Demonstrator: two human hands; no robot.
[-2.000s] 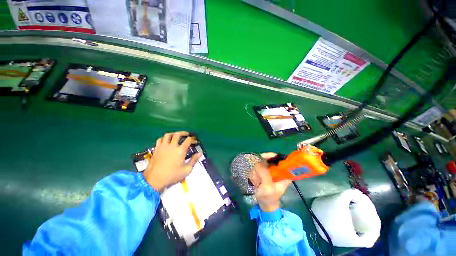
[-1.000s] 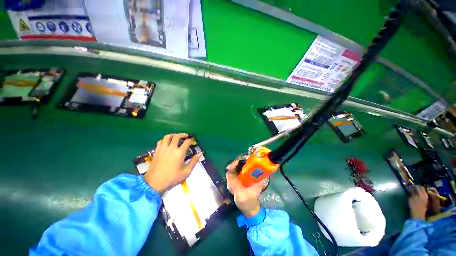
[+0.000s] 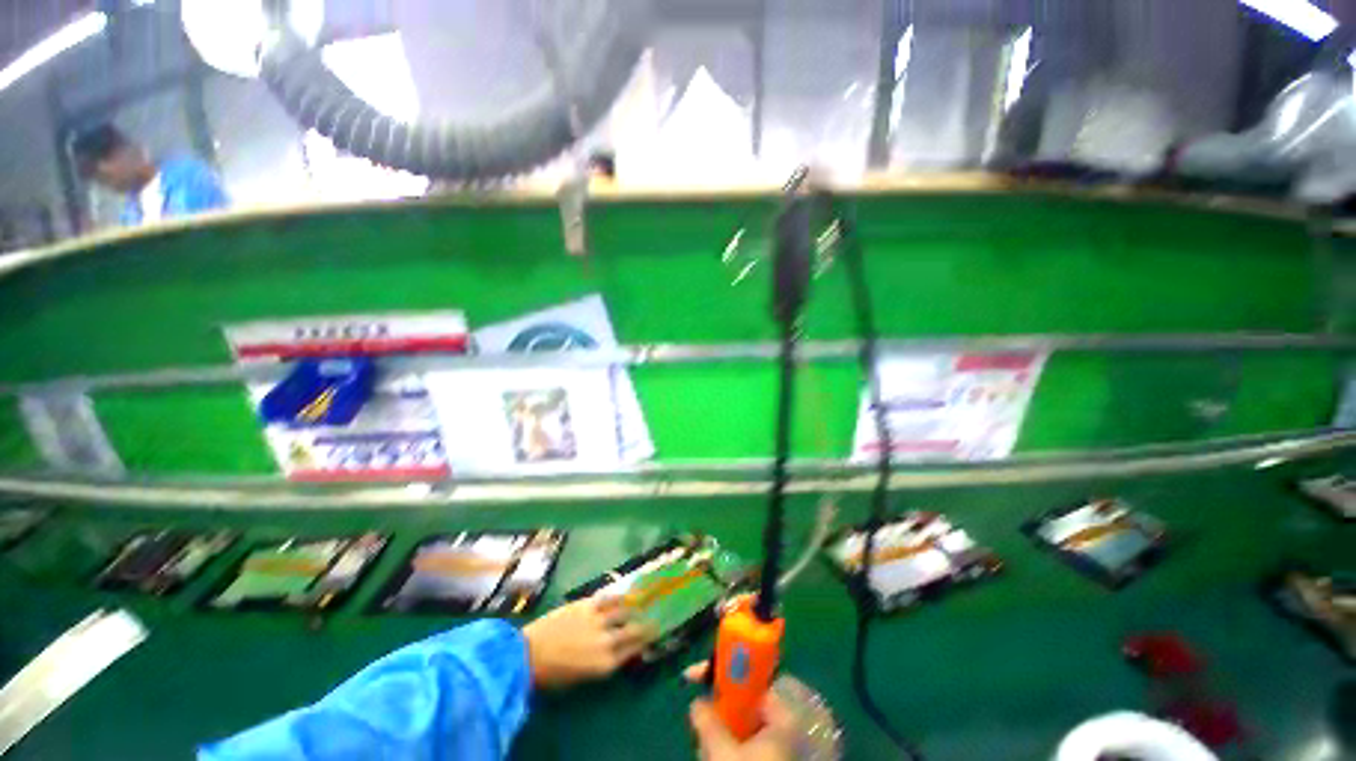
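Observation:
A tablet assembly (image 3: pixel 678 589) with a green-looking middle and an orange strip lies tilted on the bench in front of me. My left hand (image 3: pixel 585 641) is at its near left edge, with the fingers on it; blur hides the exact grip. My right hand (image 3: pixel 748 726), cut off by the bottom edge, holds the orange electric screwdriver (image 3: pixel 744 663) upright, right of the tablet. Its tip is hidden. The round screw dish (image 3: pixel 811 723) shows partly behind my right hand.
Other tablet assemblies lie along the back, left (image 3: pixel 469 572) and right (image 3: pixel 910 559). Black cables (image 3: pixel 864 446) hang in front. A white roll (image 3: pixel 1138 739), red small parts (image 3: pixel 1182 684) and a white strip (image 3: pixel 67 677) are nearby. A blue bin (image 3: pixel 320 391) hangs on the partition; a person (image 3: pixel 164 186) is beyond.
The view has tilted up. The large tablet under my left hand no longer shows close in front; my hand is at a tablet nearer the back row. The screwdriver is now upright.

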